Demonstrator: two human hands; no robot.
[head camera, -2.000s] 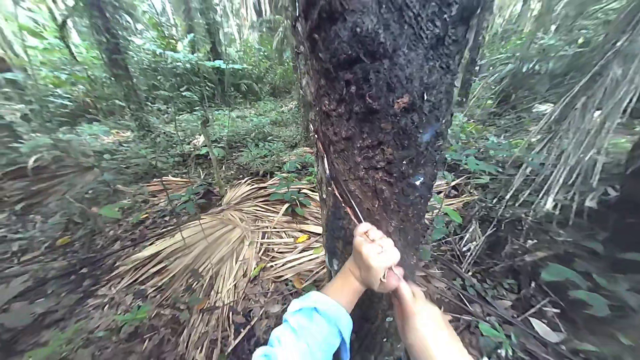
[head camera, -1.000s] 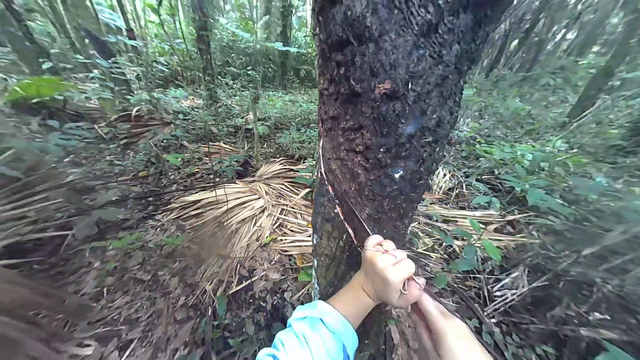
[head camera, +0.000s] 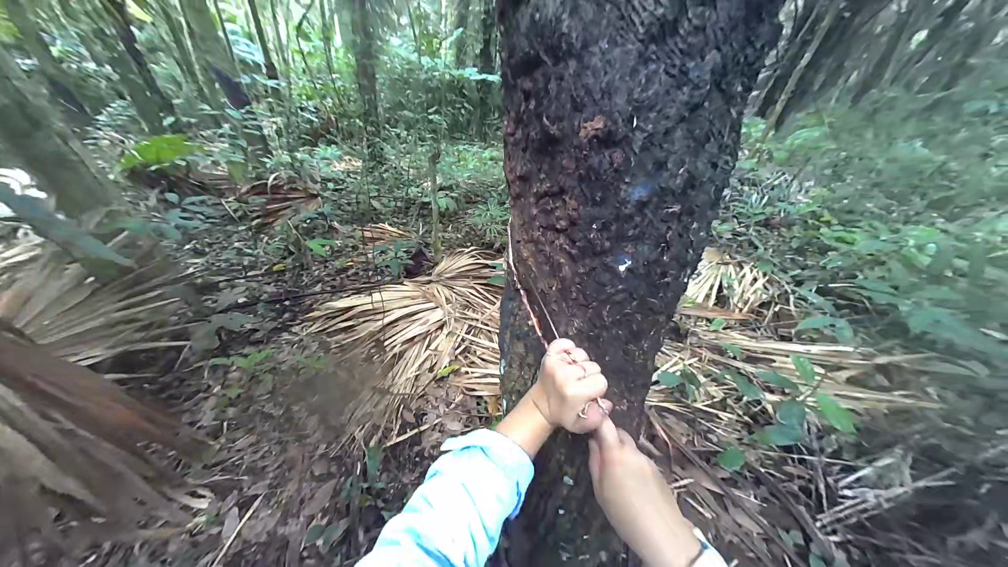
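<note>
A tree trunk (head camera: 606, 197) with dark, rough bark rises in front of me, slightly right of the middle. Down its left side runs a narrow slanting cut (head camera: 521, 291), pale and reddish. My left hand (head camera: 571, 386) is closed on a thin tool or wire (head camera: 547, 315), whose exact kind I cannot tell; it reaches up from my fist along the bark. Just below and to the right, my right hand (head camera: 626, 472) meets the left one, its fingertips at a small loop at the lower end of the held thing. What its fingers grip is mostly hidden.
Dry palm fronds (head camera: 433, 315) lie behind the trunk on the left, and more fronds (head camera: 756, 362) spread to the right. A brown frond (head camera: 71, 394) stands close at the left edge. Leaf litter (head camera: 299, 472) and low green plants (head camera: 835, 409) cover the ground, with thinner trunks (head camera: 366, 87) beyond.
Both hands remain together at the trunk's lower left side and have shifted little against it. The view has turned somewhat, bringing more of the left-hand forest into sight.
</note>
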